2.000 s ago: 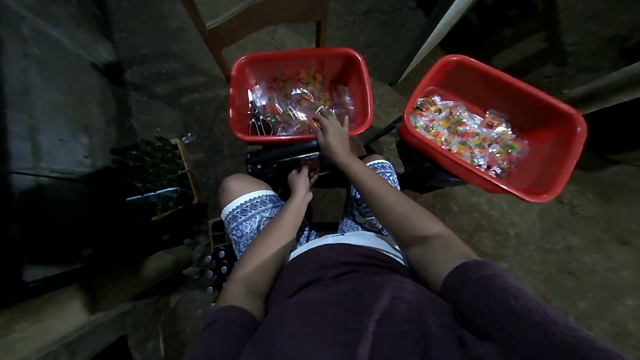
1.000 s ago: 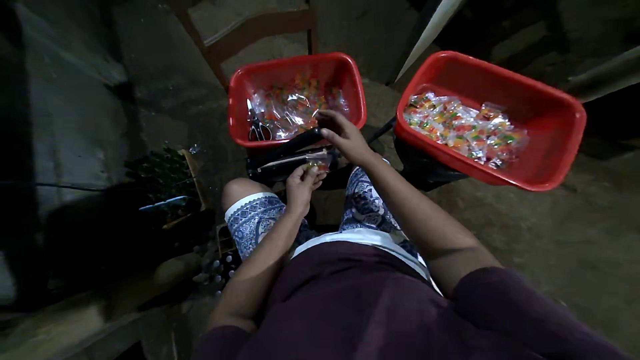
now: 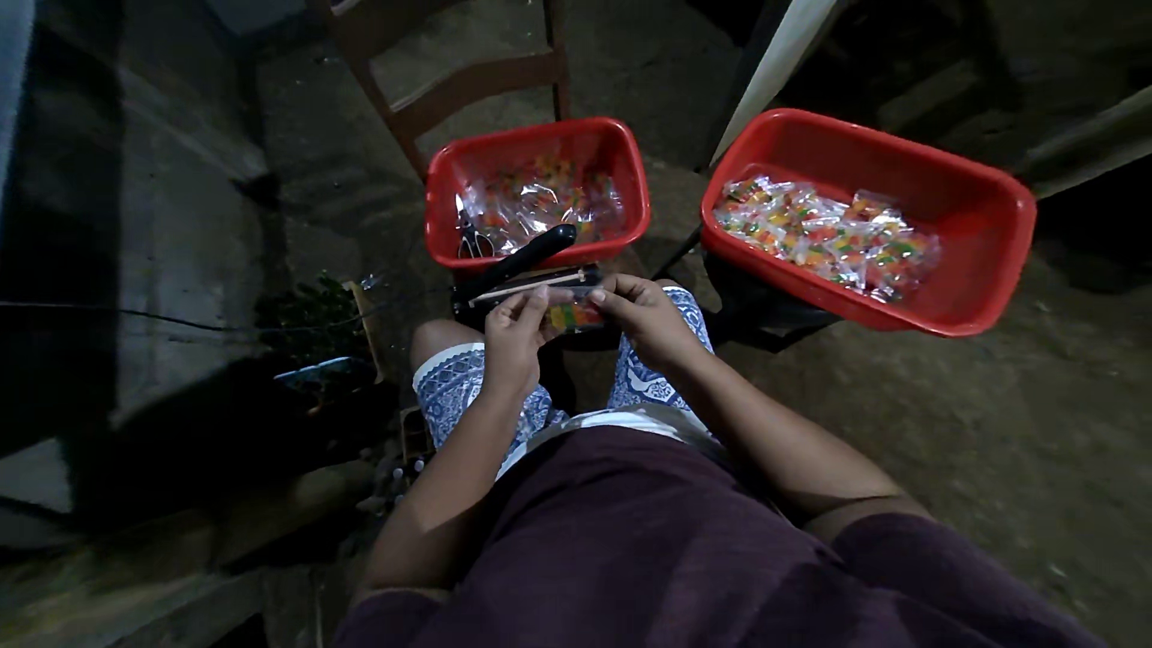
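Between my left hand [image 3: 517,337] and my right hand [image 3: 643,315], a small clear plastic bag of colourful candies [image 3: 571,315] is stretched, its upper edge pinched at both corners. Just beyond it lies an impulse heat sealer [image 3: 531,283], its black arm [image 3: 526,256] raised. Behind the sealer, a red plastic basin [image 3: 439,211] holds clear bags and colourful pieces, with scissors [image 3: 472,236] at its left side. A larger red basin [image 3: 981,243] at the right contains many small filled candy bags [image 3: 828,234].
A wooden chair [image 3: 477,81] stands behind the smaller basin. A dark support is under the right basin. Plants [image 3: 310,315] and a thin cable [image 3: 135,312] are at the left. A pale slanted post [image 3: 778,67] rises behind the basins.
My right hand has come from the smaller basin's near edge to the bag, which both hands now hold spread. The sealer's arm appears more raised than before.
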